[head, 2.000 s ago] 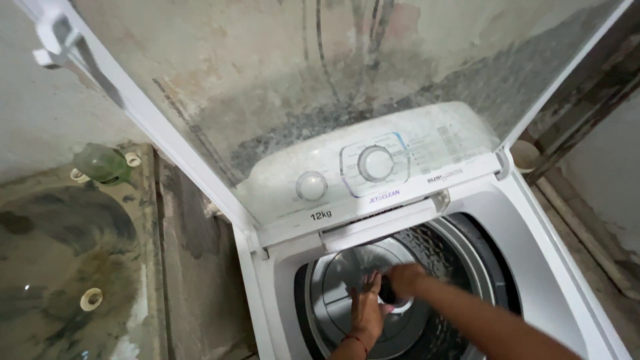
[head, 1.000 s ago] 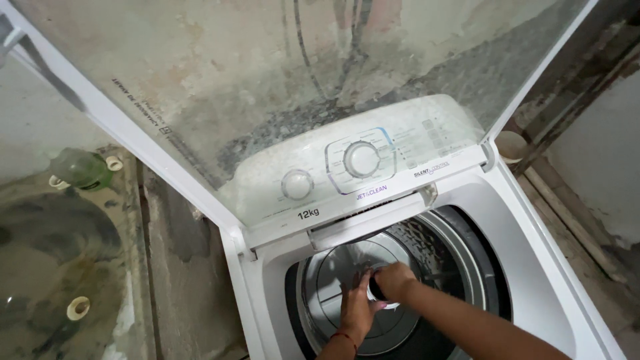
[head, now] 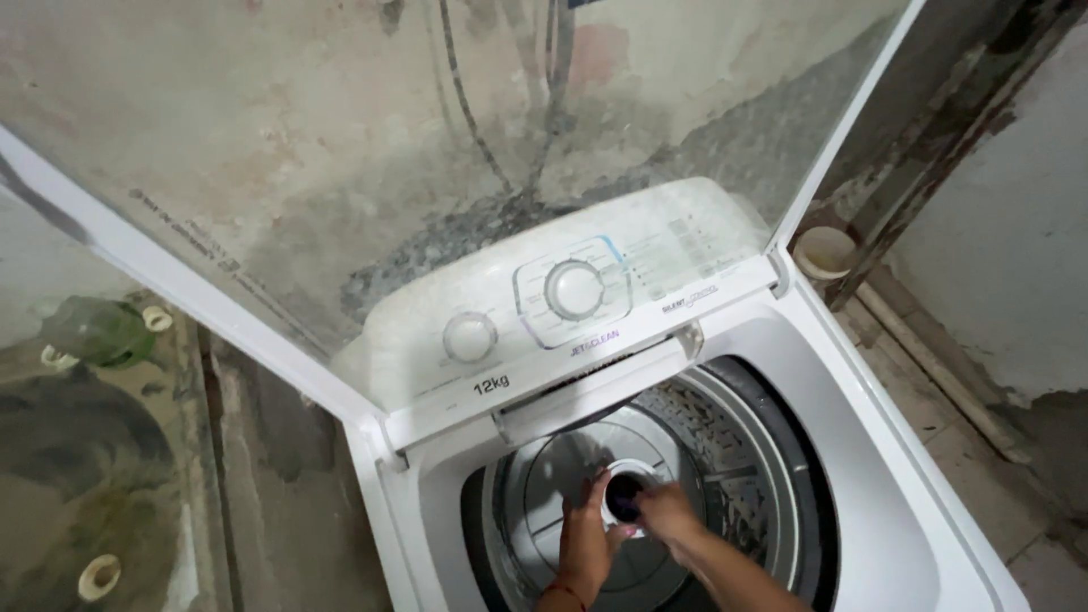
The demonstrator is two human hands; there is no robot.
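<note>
A white top-load washing machine stands with its clear lid raised. Inside its metal drum, a white round collar with a dark opening rises from the centre of the grey agitator base. My left hand rests against the collar's left side, fingers spread around it. At the right edge of the opening is my right hand, its fingers bent and their tips in the dark hole; whether they pinch anything is hidden. The control panel has two round knobs.
To the left is a stained basin with a green translucent container and a cream ring. A small round tub sits behind the machine's right corner. A pipe runs along the floor at right.
My right hand has shifted to the collar's right edge, and its dark opening now shows. Earlier both hands were close together over the centre.
</note>
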